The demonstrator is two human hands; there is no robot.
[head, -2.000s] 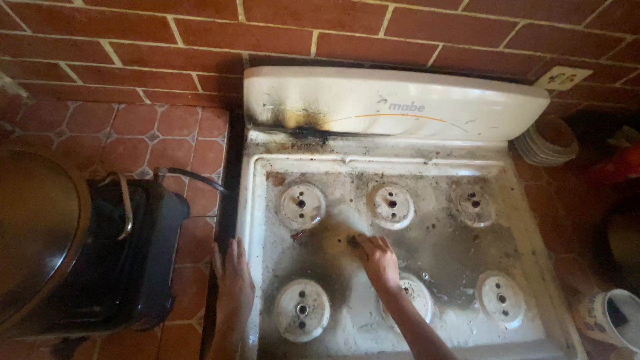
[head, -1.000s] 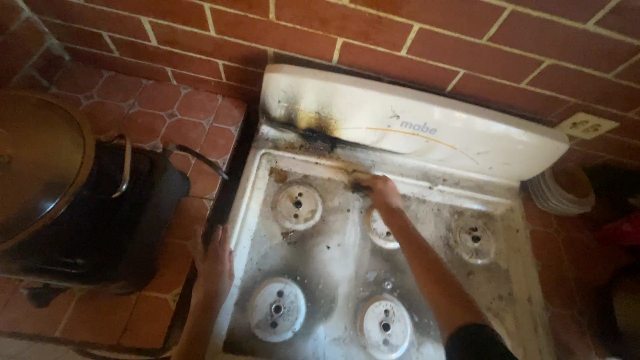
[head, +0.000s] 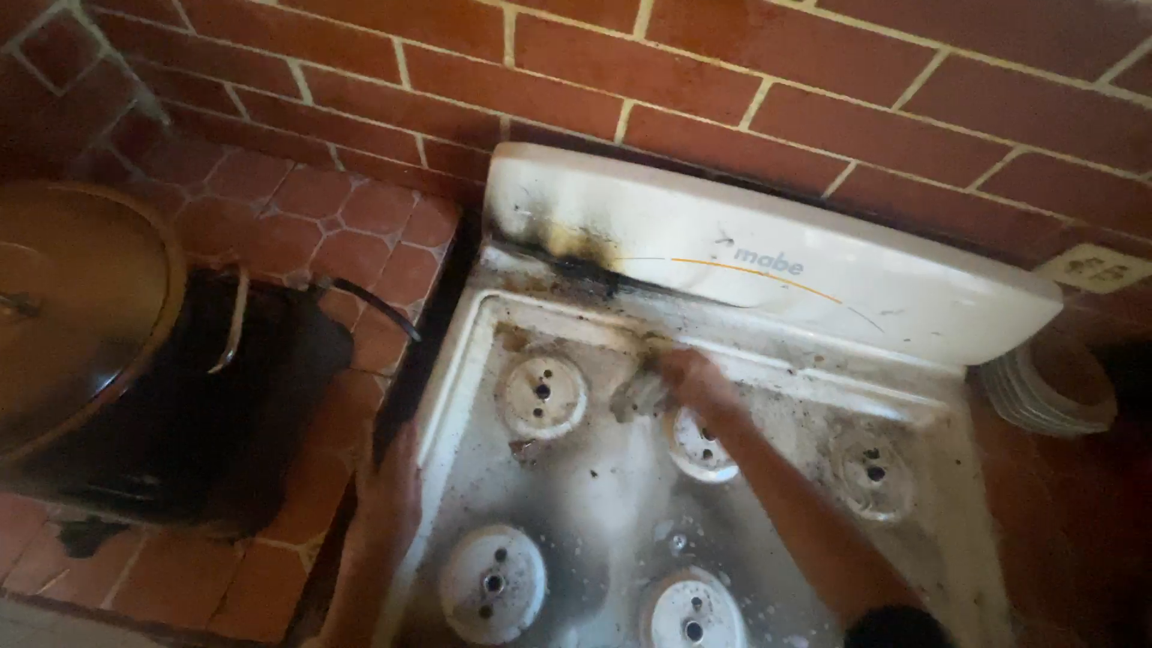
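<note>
A white Mabe stove top (head: 612, 477), sooty and stained, has its burner caps and grates off, so several round burner bases (head: 544, 397) show. My right hand (head: 697, 382) is at the back of the cooktop, fingers closed on a small dark scouring pad (head: 650, 373), blurred and partly hidden, pressed near the rear ledge. The upright backguard (head: 765, 270) behind it bears a black and yellow scorch mark (head: 580, 247) on its left part. My left hand (head: 396, 477) rests against the stove's left edge; its fingers are blurred and it holds nothing visible.
A large dark pot or cooker (head: 225, 414) with a round metal lid (head: 81, 297) and side handle stands on the tiled counter (head: 279, 238) at left. Stacked plates (head: 1048, 387) sit right of the stove, below a wall outlet (head: 1093, 268). A brick wall (head: 684, 81) rises behind.
My right hand has moved from the middle of the cooktop to its back ledge, still with the pad. My left hand remains at the left edge. The view has shifted.
</note>
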